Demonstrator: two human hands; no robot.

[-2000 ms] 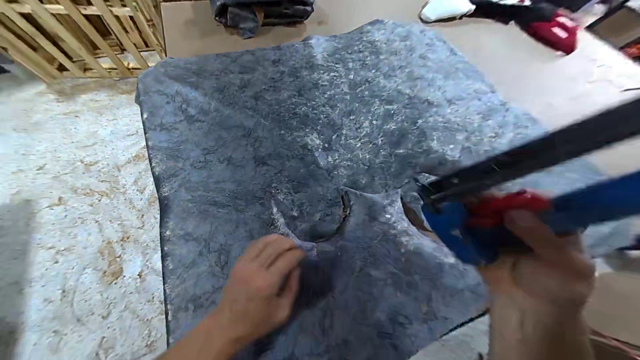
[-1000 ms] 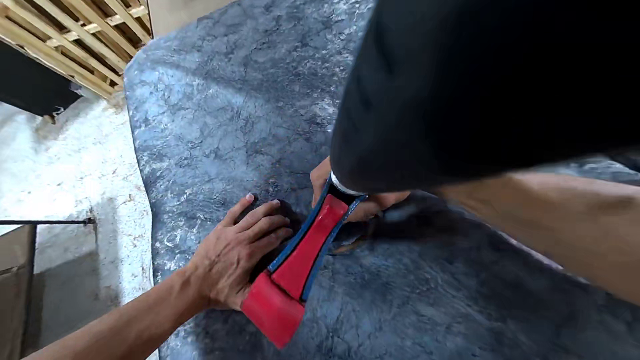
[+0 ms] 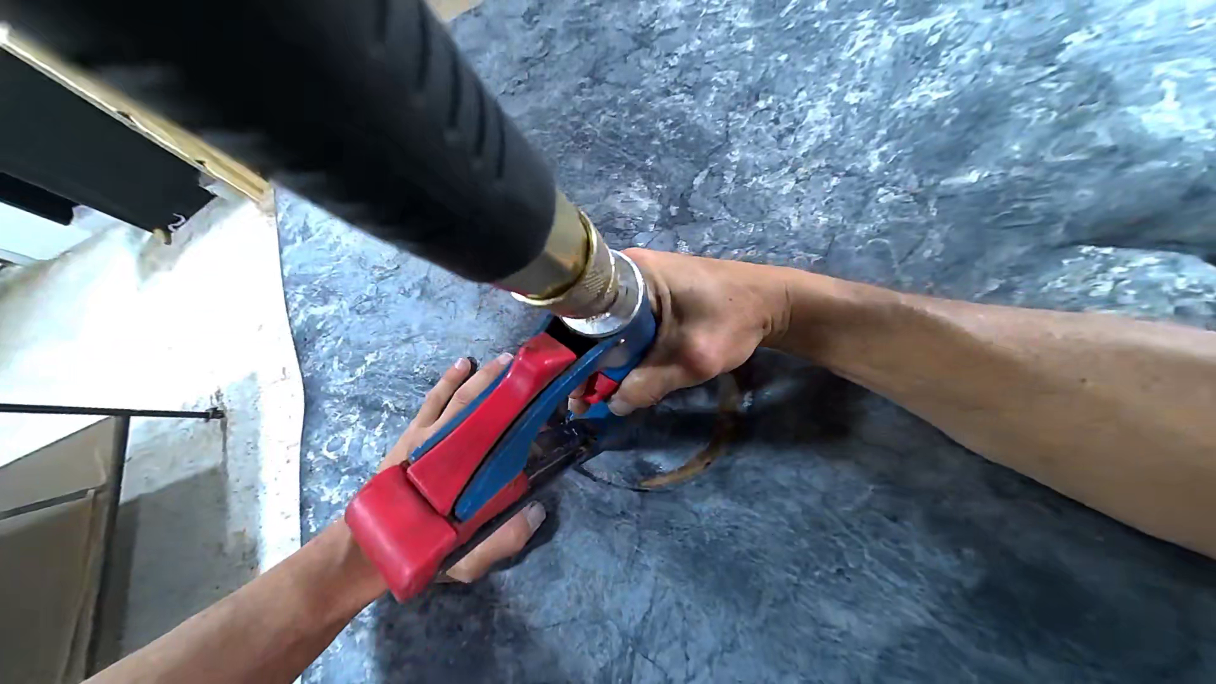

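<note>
My right hand (image 3: 708,318) grips the blue handle of a red and blue pneumatic staple gun (image 3: 494,427), near the middle of the view. A black hose with a ribbed sleeve (image 3: 408,133) joins the handle's end through a brass coupling (image 3: 589,271). My left hand (image 3: 475,399) lies on blue-grey marbled covering material (image 3: 760,589), fingers and thumb apart on either side of the gun; the gun hides its middle. A curved cut-out (image 3: 708,456) in the material shows a brown strip beside the gun. The gun's working tip is hidden.
The material's left edge (image 3: 296,380) borders a pale, stained floor (image 3: 209,323). A wooden frame part (image 3: 223,166) and a dark panel (image 3: 95,142) stand at the upper left. At the lower left is a brownish panel with a thin dark bar (image 3: 114,413).
Two seconds ago the gun was held up at the right, apart from my left hand; now it is over that hand. The view has moved much closer. The hose has swung to the upper left.
</note>
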